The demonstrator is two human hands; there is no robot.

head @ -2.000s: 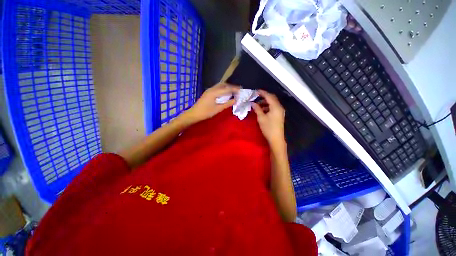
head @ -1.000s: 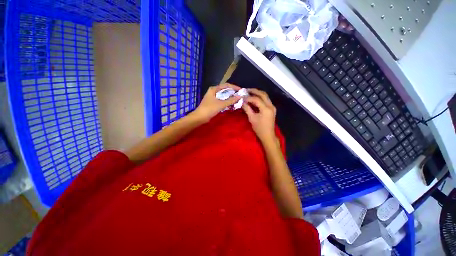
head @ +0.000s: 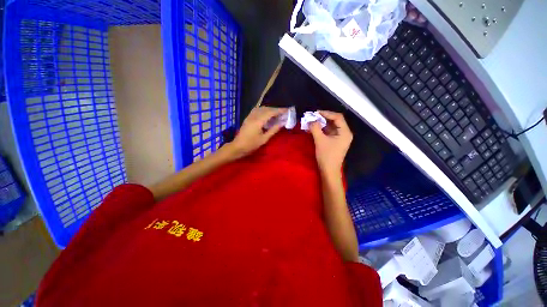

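My left hand (head: 257, 131) holds a small crumpled white piece (head: 290, 118) between thumb and fingers, above the red shirt at my lap. My right hand (head: 333, 139) pinches another crumpled white wrapper (head: 313, 120) in its fingertips. The two pieces are close together with a small gap between them. Any print on them is too blurred to read. A translucent white plastic bag (head: 370, 25) lies by the keyboard, with a small red-printed white packet (head: 353, 29) showing in it.
A large blue lattice crate (head: 172, 90) with brown cardboard inside stands at the left. A black keyboard (head: 441, 114) lies on a white tray (head: 384, 135) at the right. A blue crate of white parts (head: 420, 261) is at the lower right, beside a black fan (head: 541, 264).
My hands were close together on the crumpled white material. Now they have moved apart, with a separate white piece in each. The camera view has shifted slightly.
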